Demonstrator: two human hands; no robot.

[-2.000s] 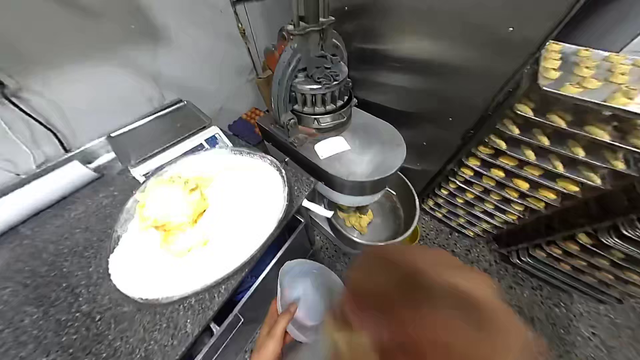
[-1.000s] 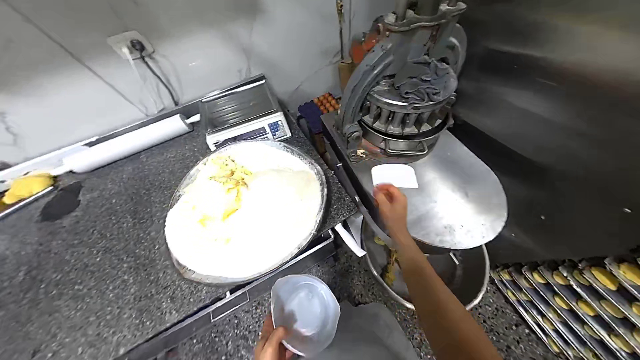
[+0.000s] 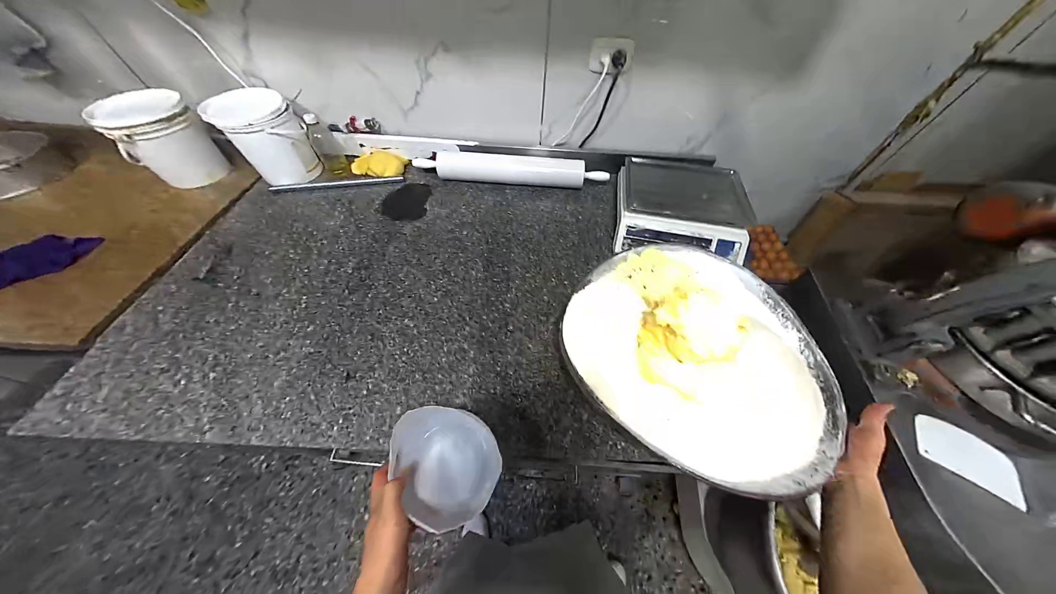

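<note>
My left hand (image 3: pixel 389 516) holds an empty-looking translucent plastic bowl (image 3: pixel 445 470) by its left rim, in front of the counter edge. My right hand (image 3: pixel 862 450) grips the lower right rim of a large metal bowl (image 3: pixel 804 355). White flour (image 3: pixel 742 421) fills this bowl, with a yellow, egg-like mixture (image 3: pixel 672 330) on it. The bowl looks tilted, partly over the counter's front edge. A white dough scraper (image 3: pixel 971 460) lies on the metal surface of the machine at the right.
Behind the large bowl stand a digital scale (image 3: pixel 689 202) and eggs (image 3: pixel 771 256). A rolling pin (image 3: pixel 511 169), yellow dough (image 3: pixel 379 163), an oil bottle (image 3: pixel 327 147) and white buckets (image 3: pixel 177 144) line the back. At lower right, a mixing bowl (image 3: pixel 775 544) sits below the mixer (image 3: pixel 1002 363).
My right hand has left the white scraper on the machine and taken hold of the large flour bowl's rim. My left hand still holds the plastic bowl. The view has swung left.
</note>
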